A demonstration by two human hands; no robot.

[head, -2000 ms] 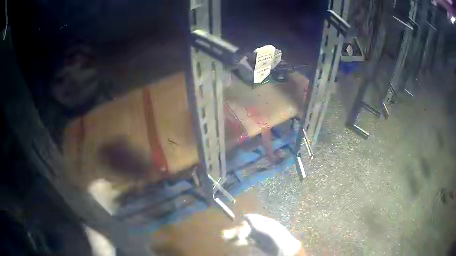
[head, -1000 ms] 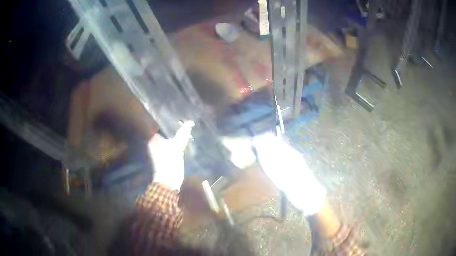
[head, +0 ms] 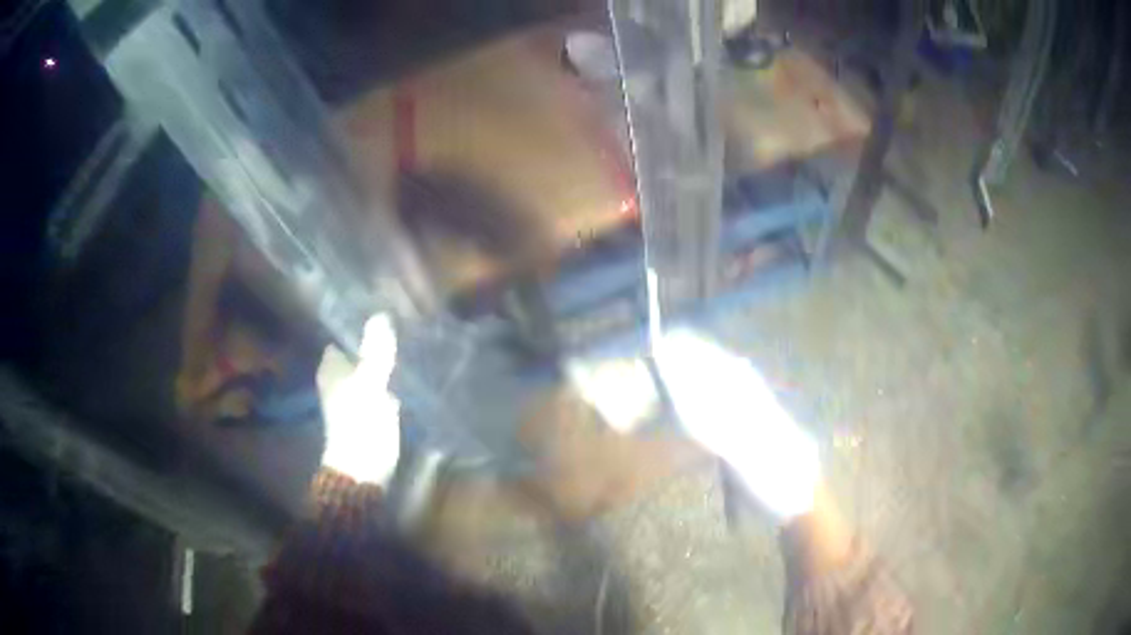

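A slotted steel upright (head: pixel 267 174) slants from the upper left down to the middle, blurred. My left hand (head: pixel 360 403), in a glove overexposed to white, is closed on its lower part, thumb up along it. A second slotted upright (head: pixel 682 149) stands nearly vertical at the centre. My right hand (head: pixel 732 416), also a white glare, is at its lower end; its fingers are lost in the glare, so I cannot tell whether they grip it. The lower ends of both uprights are blurred or hidden behind the hands.
A cardboard sheet (head: pixel 521 137) with red tape lies on a blue metal frame (head: pixel 757 230) behind the uprights. A white round thing (head: pixel 590 52) lies on it. More uprights (head: pixel 883 137) hang at the right over the speckled floor (head: pixel 967 409). Another long profile (head: pixel 112 465) is at the lower left.
The left upright and my left hand have shifted left in view. The centre upright has also shifted slightly left, with my right hand still at its lower end. Both hands came up from two seconds ago.
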